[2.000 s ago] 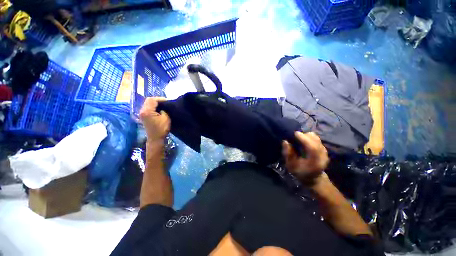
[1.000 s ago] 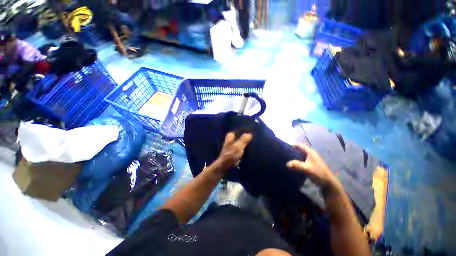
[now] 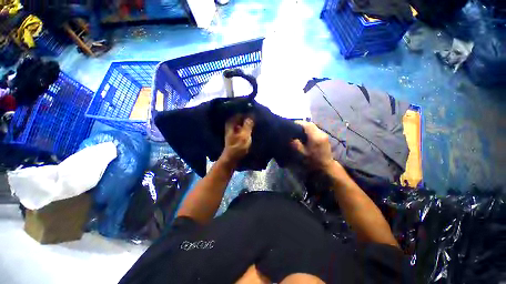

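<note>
A black garment (image 3: 194, 130) lies over the bagging stand in front of me, its left corner hanging down. The stand's dark curved hook end (image 3: 247, 83) sticks up beyond the garment. My left hand (image 3: 238, 136) is on the middle of the garment with its fingers bent and pinching the cloth near the top. My right hand (image 3: 314, 145) grips the garment's right part. No clear film can be made out on the garment.
Grey unbagged garments (image 3: 360, 127) lie on a carton (image 3: 411, 150) at the right. Shiny black bagged garments (image 3: 460, 227) fill the lower right. Blue crates (image 3: 125, 91) stand ahead and left. A small brown box (image 3: 58, 219) and a blue plastic sack (image 3: 114, 183) are at the left.
The garment's left part, flat and broad a second ago, now spreads to a hanging corner. My left hand is bent into the cloth; my right hand has closed on its right part. The view has tilted down.
</note>
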